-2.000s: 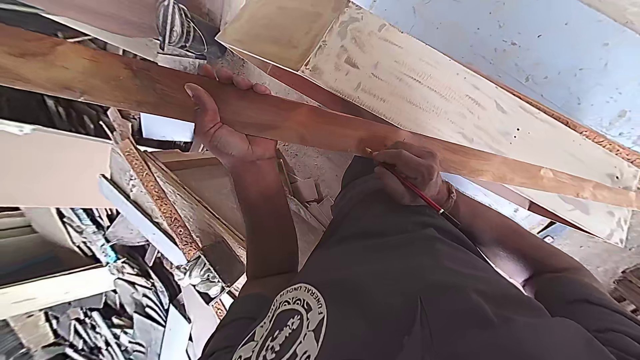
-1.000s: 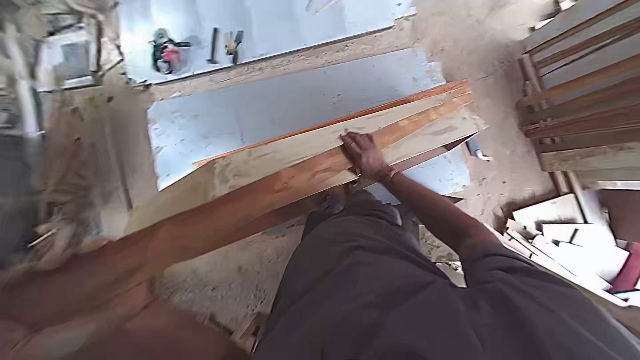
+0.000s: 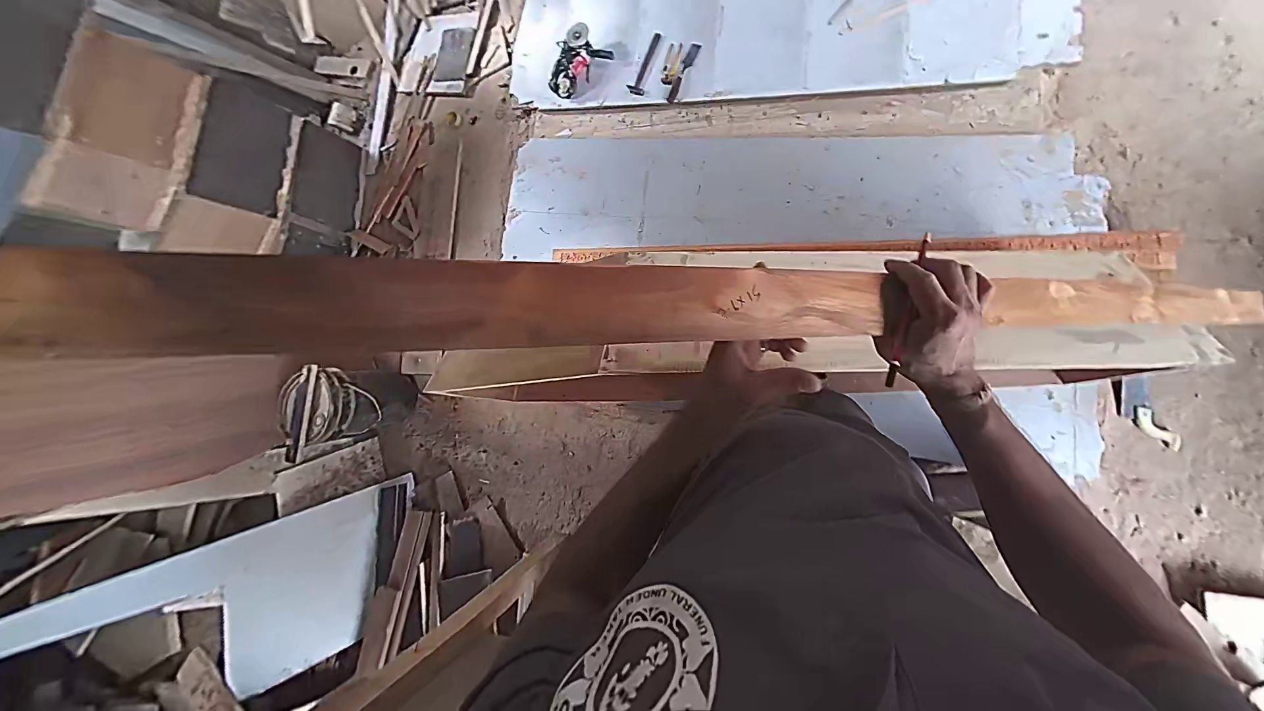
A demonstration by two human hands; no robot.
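A long reddish-brown wooden board (image 3: 553, 301) with pencilled marks on its face spans the view from the left edge to the right. My right hand (image 3: 933, 316) grips the board right of the marks, with a red pencil (image 3: 901, 341) between its fingers. Just below the board's near edge is my left hand (image 3: 760, 370), thumb and fingers apart; whether it touches the board is unclear. Beneath the board lies a long pale wooden box-like piece (image 3: 671, 357), partly hidden.
A pale blue sheet (image 3: 790, 188) lies beyond the board. On another sheet are an angle grinder (image 3: 573, 64), a hammer (image 3: 645, 64) and other hand tools. Wood offcuts (image 3: 474, 533) and a coil of wire (image 3: 321, 405) lie at the left.
The view has swung widely. Two seconds ago my left hand held the board from below with its palm up; now it is beside the near edge. The right hand has shifted onto the board.
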